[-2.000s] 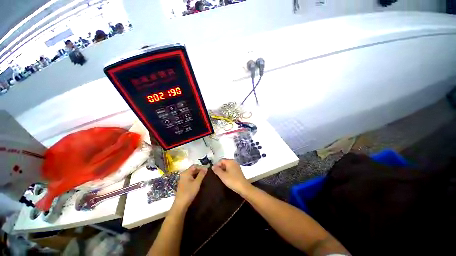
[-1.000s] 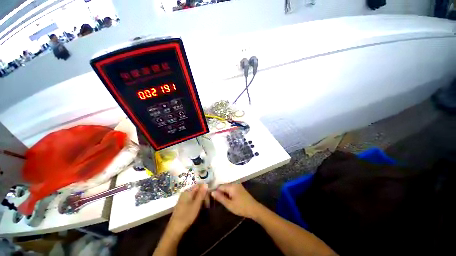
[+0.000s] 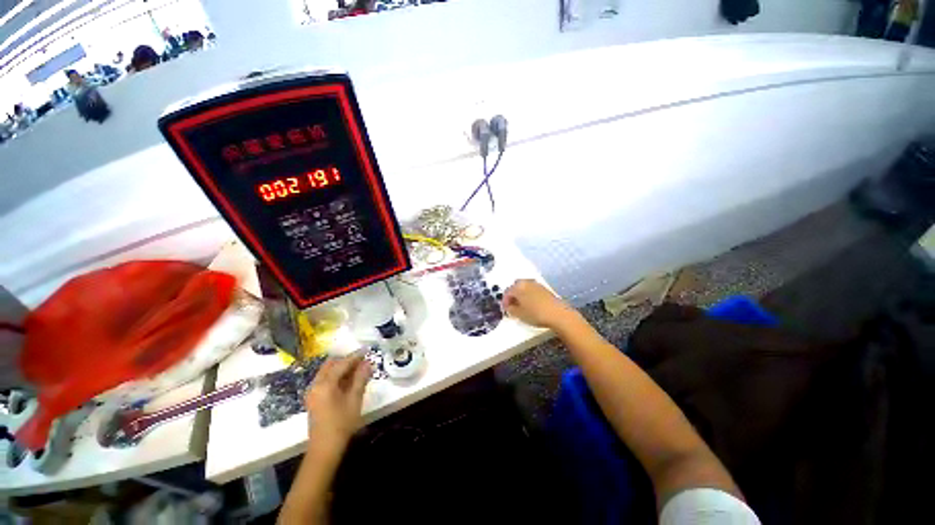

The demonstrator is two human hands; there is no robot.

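The button-attaching machine (image 3: 297, 190) has a tall black panel with a red border and red digits 002191. Its lower die (image 3: 402, 357) is uncovered. My left hand (image 3: 338, 392) is left of the die, at the right side of the small shiny metal pieces (image 3: 282, 398). My right hand (image 3: 531, 305) is at the right edge of the dark round button caps (image 3: 475, 310), fingers bent down. Whether either hand's fingertips hold a piece is too small to tell. Dark brown cloth (image 3: 431, 451) lies on my lap, hard to make out in shadow.
A red plastic bag (image 3: 123, 333) and a long reddish wrench (image 3: 185, 408) lie left. Yellow and red tool handles (image 3: 441, 267) and a brass-coloured pile (image 3: 443, 224) are behind the caps. A blue bin (image 3: 590, 431) with dark cloth (image 3: 707, 374) stands right. Two plugs (image 3: 490, 131) are on the wall.
My hands have parted from the cloth edge in front of the dies: left to the shiny pieces, right to the caps. The cloth has dropped lower. The counter went from 002190 to 002191.
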